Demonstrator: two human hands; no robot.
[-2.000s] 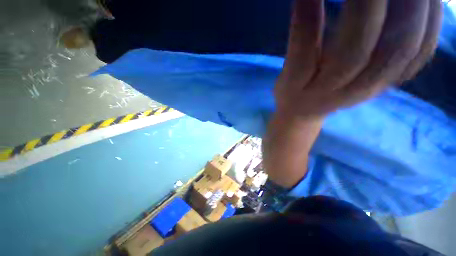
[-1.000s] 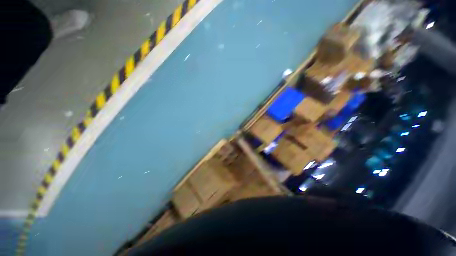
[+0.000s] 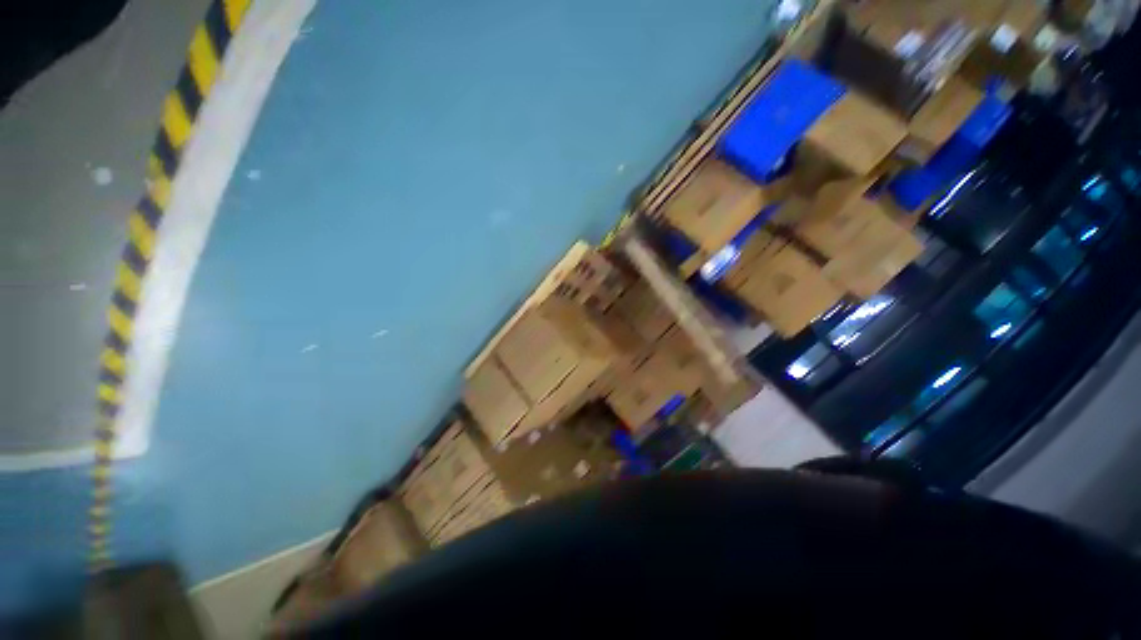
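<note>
Neither of my hands is in the picture. Brown corrugated cartons (image 3: 538,363) stand in a long row that runs from the lower left to the upper right. A bright blue crate (image 3: 781,119) sits among them, with a second blue crate (image 3: 953,155) to its right. Some cartons look open. Shiny clear film (image 3: 945,56) lies on cartons at the upper right. A large dark curved shape (image 3: 751,563) hides the bottom of the view.
A blue-green floor (image 3: 413,188) lies left of the row. Yellow-black hazard tape (image 3: 140,238) and a white band edge a grey floor. Pale wooden slats (image 3: 682,306) stand between cartons. A dark area with bright reflections (image 3: 1001,306) is at the right. A blurred brown object (image 3: 144,603) is lower left.
The hand and blue sleeve seen two seconds ago are gone. The view has turned, so the carton row and crates sit higher and more of the row shows at the lower left.
</note>
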